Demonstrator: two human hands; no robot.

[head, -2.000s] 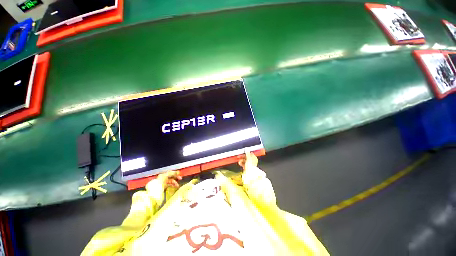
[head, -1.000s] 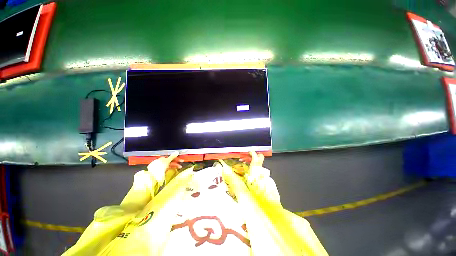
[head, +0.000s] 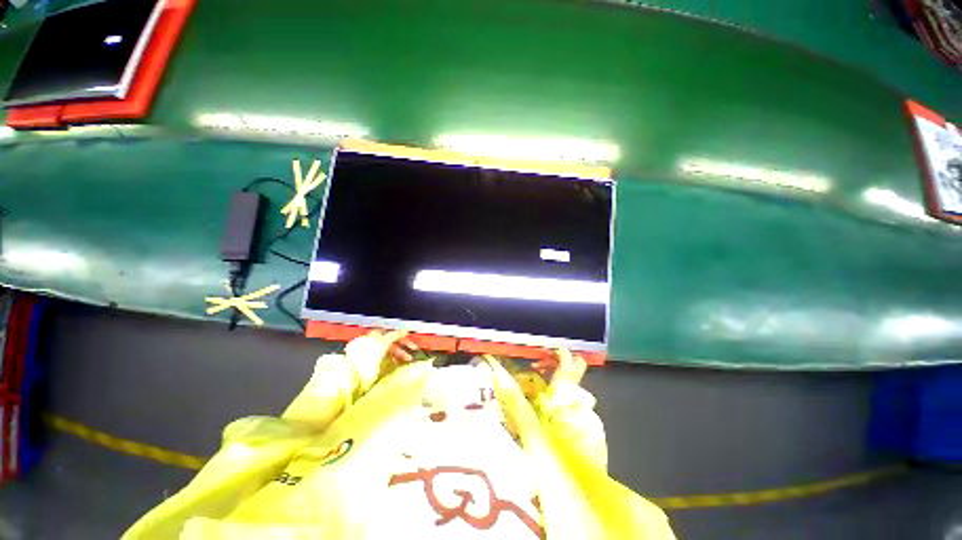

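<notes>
An all-in-one unit [head: 464, 227] lies screen up in front of me. Its screen is black with glare bars and a small white rectangle at the right. It rests on an orange-red foam pad [head: 430, 342]. My left hand [head: 388, 345] and my right hand [head: 561, 367] touch the pad's front edge, left and right of its middle. Whether the fingers grip the pad or only rest on it is unclear. A black power adapter [head: 242, 226] lies left of the unit, with black cables running toward it.
Yellow tape crosses [head: 304, 194] are stuck near the adapter. Another dark-screened unit [head: 90, 47] on a red pad is at the upper left. A unit with its white back up [head: 942, 164] is at the far right. A blue bin [head: 918, 411] stands below the green bench [head: 738, 274].
The white "CEPTER" logo seen two seconds ago is gone and the screen is black. The view has turned and shifted. Both hands stay at the front edge.
</notes>
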